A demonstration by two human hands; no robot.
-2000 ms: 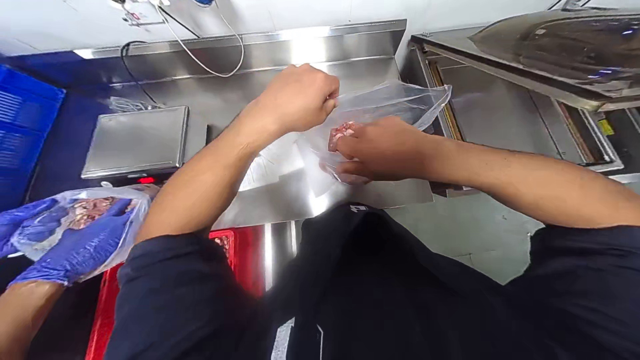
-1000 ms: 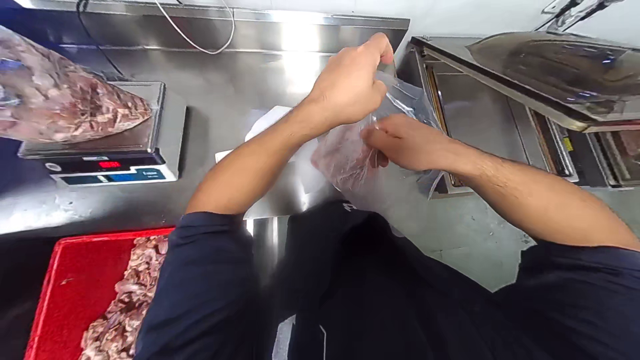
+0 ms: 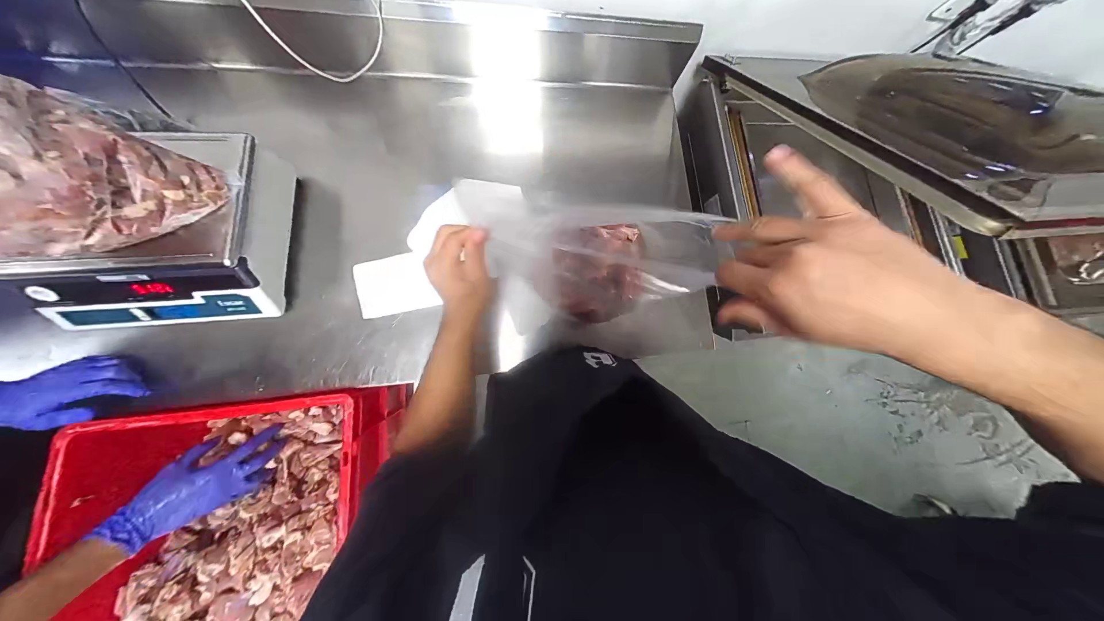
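Note:
A clear plastic bag (image 3: 673, 241) with raw meat (image 3: 599, 272) in it is stretched between my two hands, blurred by motion. My left hand (image 3: 459, 263) grips the bag's left end, above white sheets (image 3: 397, 285) on the steel counter. At the bag's right end is my right hand (image 3: 793, 267), its index finger raised and its other fingers bent near the plastic; whether they pinch it cannot be told. The meat hangs in the bag close to the counter's front edge.
A digital scale (image 3: 155, 302) at the left bears a large bag of raw meat (image 3: 95, 181). A co-worker's blue-gloved hands (image 3: 194, 492) are at a red crate (image 3: 203, 414) of meat pieces. An open vacuum-sealing machine (image 3: 906, 164) with a raised clear lid stands at the right.
My hands, close together one second ago, are now wide apart with the bag stretched between them. The co-worker's gloved hands have come into view at the red crate.

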